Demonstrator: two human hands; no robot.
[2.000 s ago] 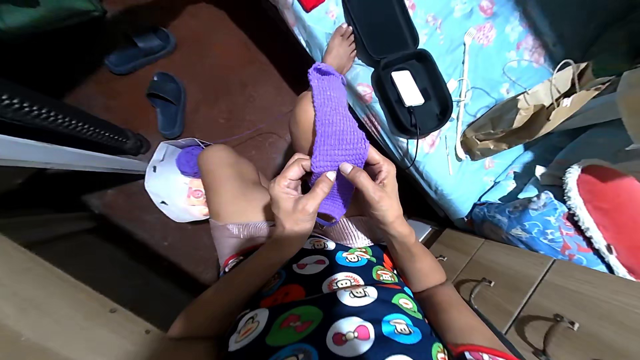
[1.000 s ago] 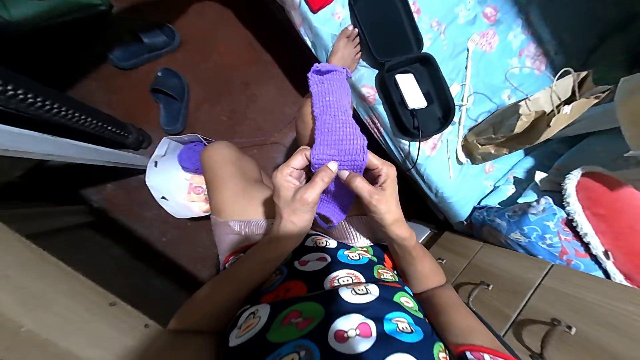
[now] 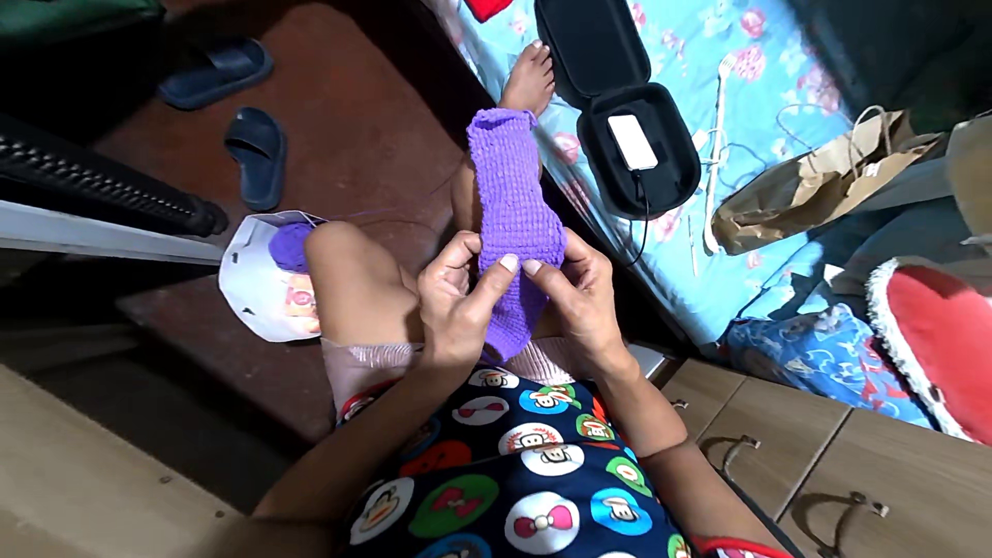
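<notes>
A long purple knitted or crocheted piece (image 3: 515, 186) hangs between my hands above my lap, its far end near my foot. My left hand (image 3: 457, 298) pinches its left edge, with the thumb on top and the fingers partly behind. On the opposite edge, my right hand (image 3: 581, 298) grips it in the same way, and the two thumbtips lie close together. The lower end folds down toward my shorts. A ball of purple yarn (image 3: 290, 246) sits in a white bag (image 3: 252, 298) beside my knee, and a thin strand runs across the floor.
On the flowered bed sheet (image 3: 674, 256) lie an open black case (image 3: 674, 194) holding a white device (image 3: 632, 142) with a cable, a white stick and a brown paper bag (image 3: 775, 209). Wooden drawers (image 3: 783, 438) stand at lower right. Dark slippers (image 3: 260, 159) rest on the floor.
The purple piece's far end has shifted slightly and looks wider and flatter than two seconds ago. Both hands keep hold of it in nearly the same place.
</notes>
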